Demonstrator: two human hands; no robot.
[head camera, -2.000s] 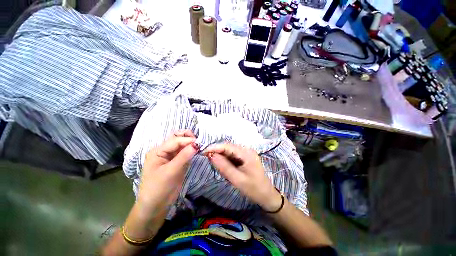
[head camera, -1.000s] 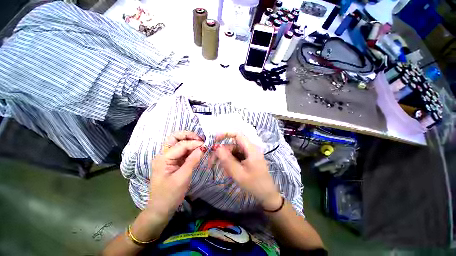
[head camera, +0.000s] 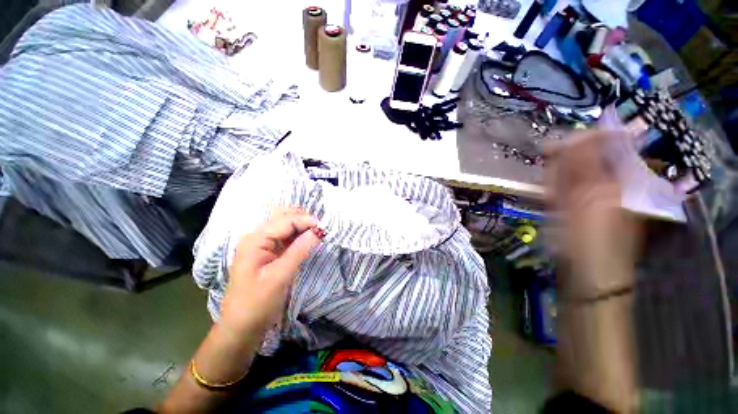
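A striped garment (head camera: 405, 291) lies bunched on the lap, its round opening facing up with white cloth (head camera: 376, 218) inside. A small dark label (head camera: 322, 172) shows at the far rim. My left hand (head camera: 275, 259) pinches the near left edge of the opening between thumb and fingertips. My right hand (head camera: 587, 174) is raised far to the right, over the right part of the table edge, and is strongly blurred; whether it holds a needle cannot be seen. No thread is visible between the hands.
A pile of striped garments (head camera: 97, 97) lies at left. On the white table (head camera: 324, 121) stand brown thread cones (head camera: 332, 58), a phone (head camera: 413, 71) on black strips, and a grey-brown mat (head camera: 485, 149) with tiny bits. Many thread spools (head camera: 676, 133) and a grey pouch (head camera: 544, 74) lie at right.
My right hand has moved from beside my left hand at the garment's edge out to the far right. My left hand has stayed nearly in place, still pinching.
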